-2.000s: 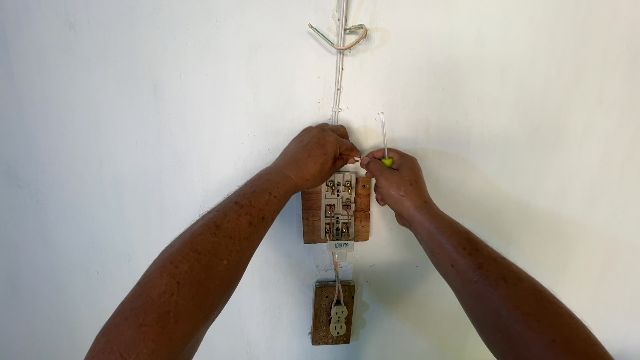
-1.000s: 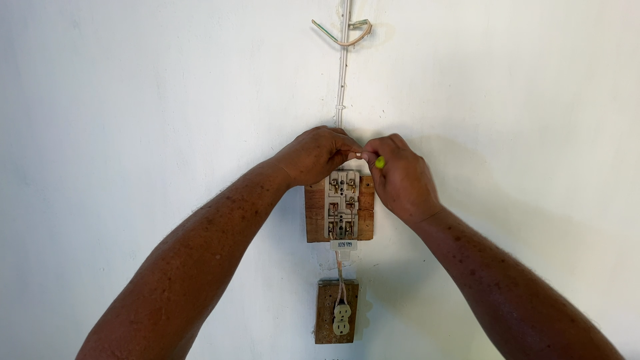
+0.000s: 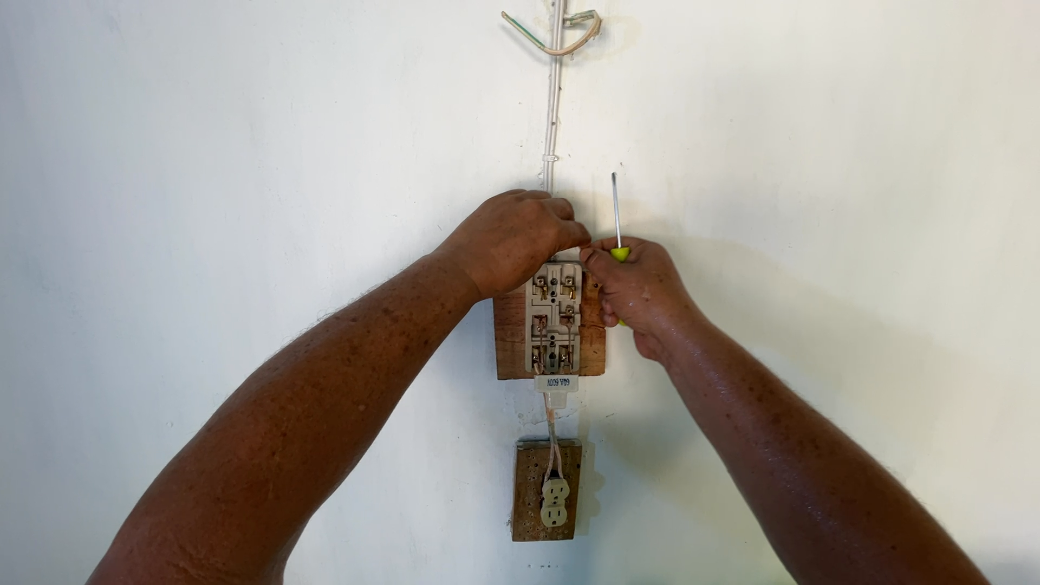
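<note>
An open fuse switch base (image 3: 553, 317) with metal terminals is fixed to a brown wooden board (image 3: 510, 337) on the wall. Just above its top edge, my left hand (image 3: 520, 240) has its thumb and fingers pinched together near a wire end, which they mostly hide. My right hand (image 3: 642, 280) grips a screwdriver (image 3: 621, 252) with a yellow-green handle, its shaft pointing up. The thumb and forefinger of that hand meet the left fingertips at the small wire end. A white cable (image 3: 553, 122) runs down the wall behind my left hand.
Below hangs a duplex outlet (image 3: 555, 502) on a smaller wooden block (image 3: 526, 487), joined by wires (image 3: 552, 431) to the switch base. A white cover piece (image 3: 556, 385) with writing sits under the base. A bent loose wire (image 3: 561, 53) crosses the cable near the top.
The screwdriver shaft, pointing up two seconds ago and not visible one second ago, points up again. My right hand has turned with it. My left hand stays above the switch base.
</note>
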